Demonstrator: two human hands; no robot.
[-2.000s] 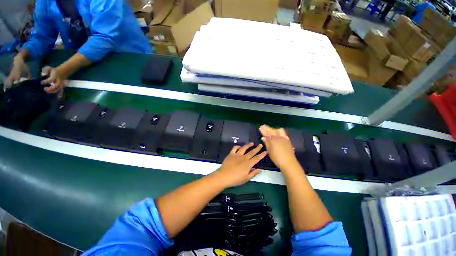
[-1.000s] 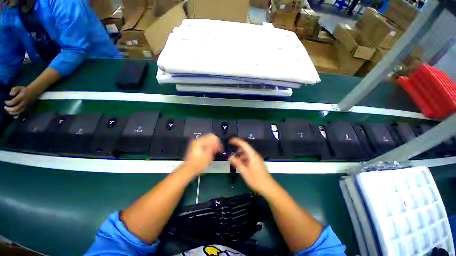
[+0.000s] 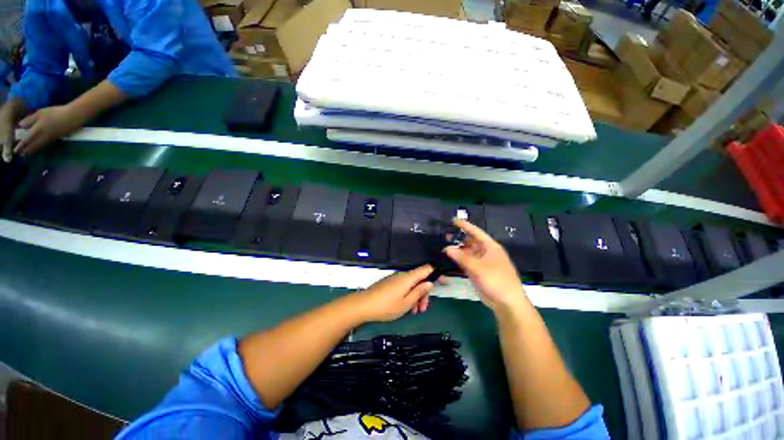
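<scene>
My left hand is low over the near white rail, fingertips closed on the end of a thin black strap. My right hand is just right of it, over the box row, its fingertips pinching a small dark part that looks like the same watch; the fingers partly hide it. Behind them is a black box lid with a small pale logo. Left of it an open box base shows a small watch face. A pile of black strap watches lies at my lap edge.
More black boxes and lids line the green belt between white rails. White tray stacks stand across the belt and at right. A grey post, red bin, single black box and blue-sleeved person also show.
The view has shifted. My hands were close together over the boxes; now my left hand is lower, by the near rail, and my right hand is higher, with a strap stretched between them.
</scene>
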